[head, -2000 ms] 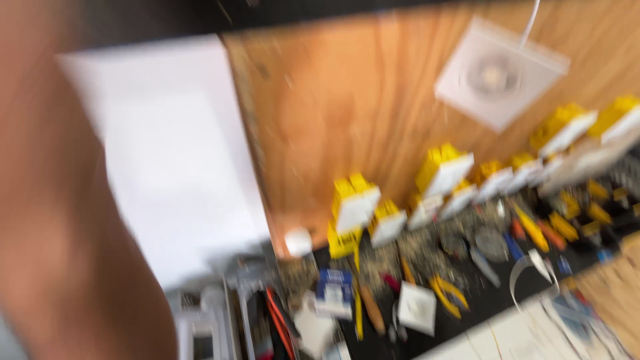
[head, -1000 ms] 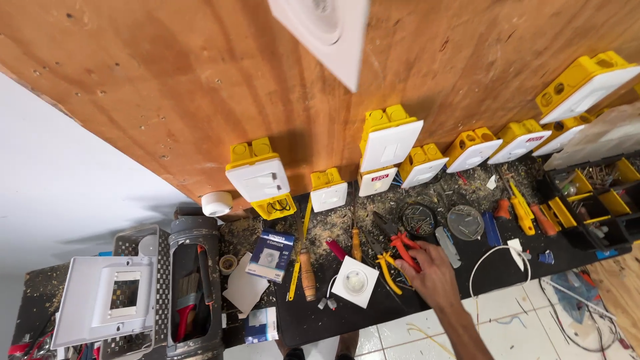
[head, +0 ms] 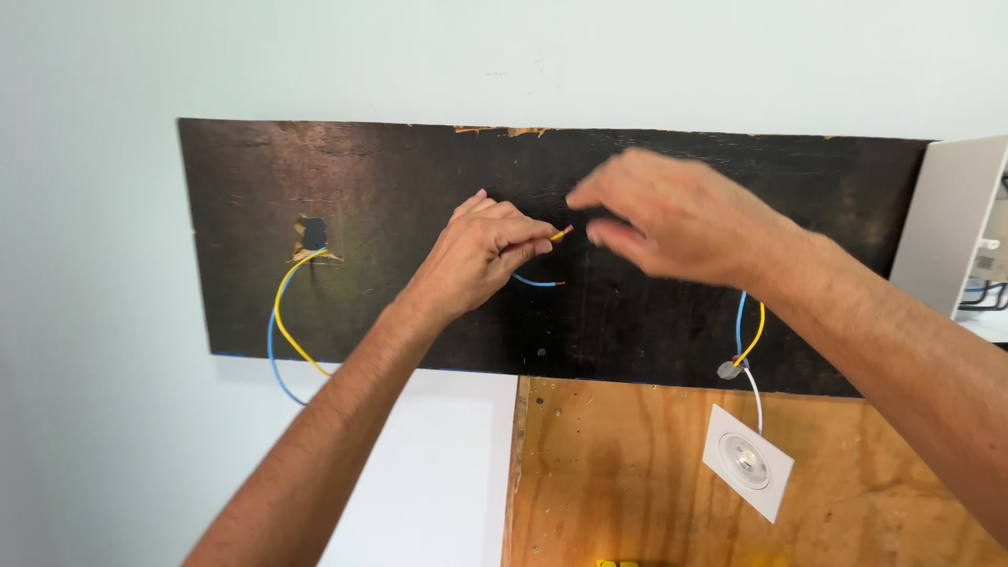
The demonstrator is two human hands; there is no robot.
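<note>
My left hand (head: 488, 248) pinches a yellow insulated wire (head: 558, 235) close to its bare copper end, in front of the black panel. Just below it a blue wire (head: 537, 283) with a bare copper tip points right. My right hand (head: 669, 213), slightly blurred, is a little right of the wire's tip, its thumb and fingers apart with nothing seen between them. At the left, yellow and blue wires (head: 277, 311) come out of a rough square hole (head: 313, 234) and loop down behind my left forearm.
The black wooden panel (head: 409, 315) spans the wall. At right, a square white spotlight (head: 746, 461) hangs by a white cable from a clear connector (head: 730, 370), before a brown plywood board (head: 606, 472). A white box (head: 937, 228) with wiring inside stands at the far right.
The view has swung up from the bench to the black panel. My right hand held red-handled pliers a second ago and no longer shows them. My left hand now holds the yellow wire.
</note>
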